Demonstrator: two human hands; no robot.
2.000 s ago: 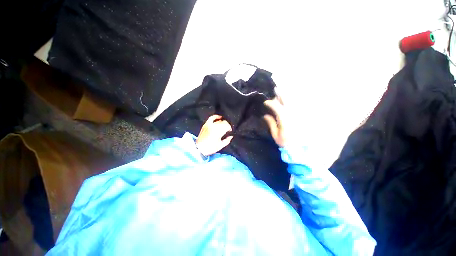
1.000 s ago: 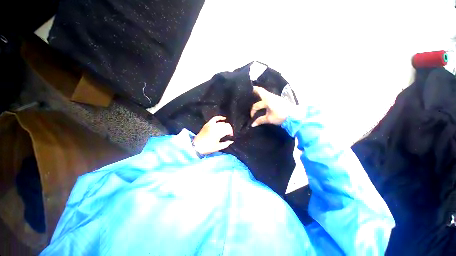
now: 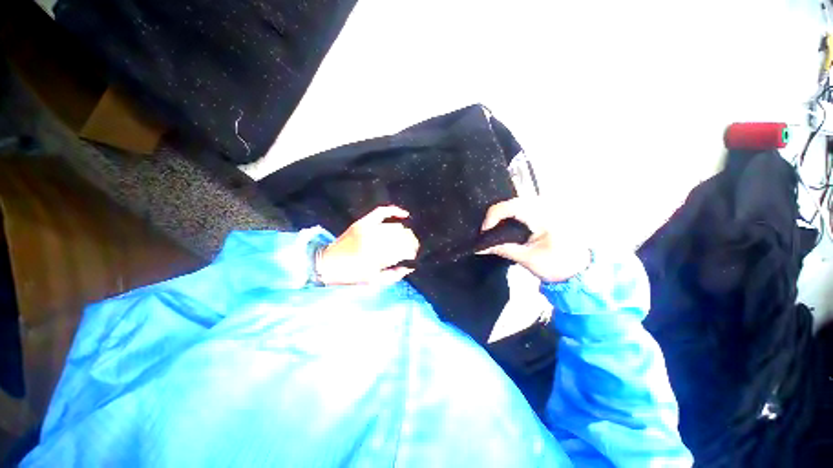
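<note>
Black lint-speckled trousers (image 3: pixel 438 169) lie on the white worktable (image 3: pixel 585 82) in front of me, with the waistband end pointing to the upper right and a pale inside patch showing at its edge. My left hand (image 3: pixel 370 249) has its fingers curled on the cloth near the front edge, gripping it. My right hand (image 3: pixel 539 239) is at the right side of the trousers, thumb and forefinger closing on a fold of the cloth. I cannot see a tool in either hand.
A stack of black garments (image 3: pixel 210 64) stands at the upper left with a pale thread on it. A black heap (image 3: pixel 731 265) lies at the right, a red thread cone (image 3: pixel 755 136) at its top. Brown cardboard (image 3: pixel 82 247) is on the speckled floor at left. Cables run along the far right.
The trousers' waistband end has turned and flattened, and its round opening no longer shows. My right hand has moved right and down along the cloth. My left hand stays at the near edge.
</note>
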